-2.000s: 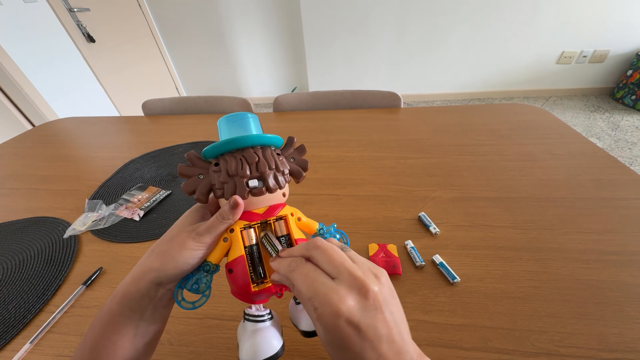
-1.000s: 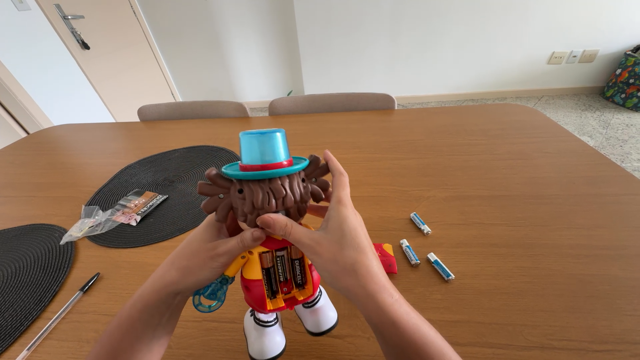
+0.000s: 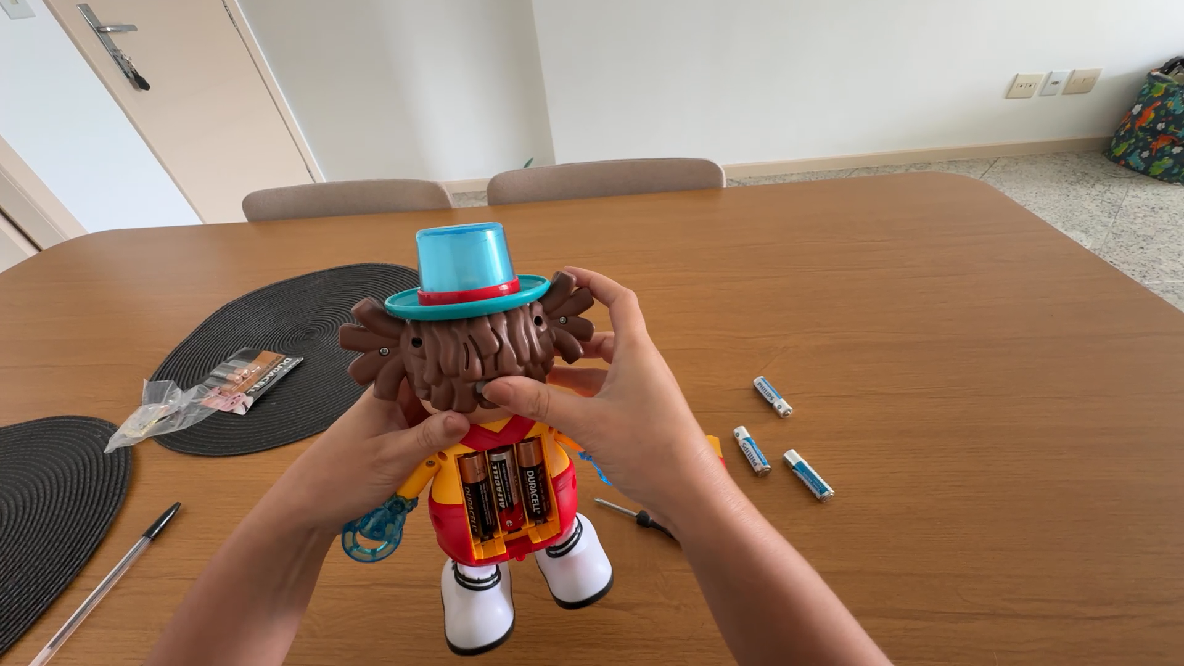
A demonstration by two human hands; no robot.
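Observation:
A plastic toy doll [image 3: 476,361] with molded brown hair and a blue top hat is held upright, its back towards me. My left hand [image 3: 379,453] grips its left side at the neck and shoulder. My right hand [image 3: 610,398] holds the head from the right, thumb on a small part at the back of the hair. Below, the open battery compartment [image 3: 507,532] holds three AA batteries [image 3: 504,486] side by side. A screwdriver [image 3: 638,516] lies partly behind my right wrist. A red and yellow piece [image 3: 715,448] shows slightly beyond that wrist.
Three blue and white batteries [image 3: 752,450] lie on the wooden table [image 3: 925,370] at right. At left are a torn battery package [image 3: 250,379] on a black woven placemat [image 3: 305,305], another placemat [image 3: 55,490] and a pen [image 3: 111,573]. Two chairs [image 3: 606,182] stand behind.
My right hand has moved up from the battery compartment to the doll's head. The battery its fingers held there now sits in the compartment. The doll's hair and head are turned more fully away from me.

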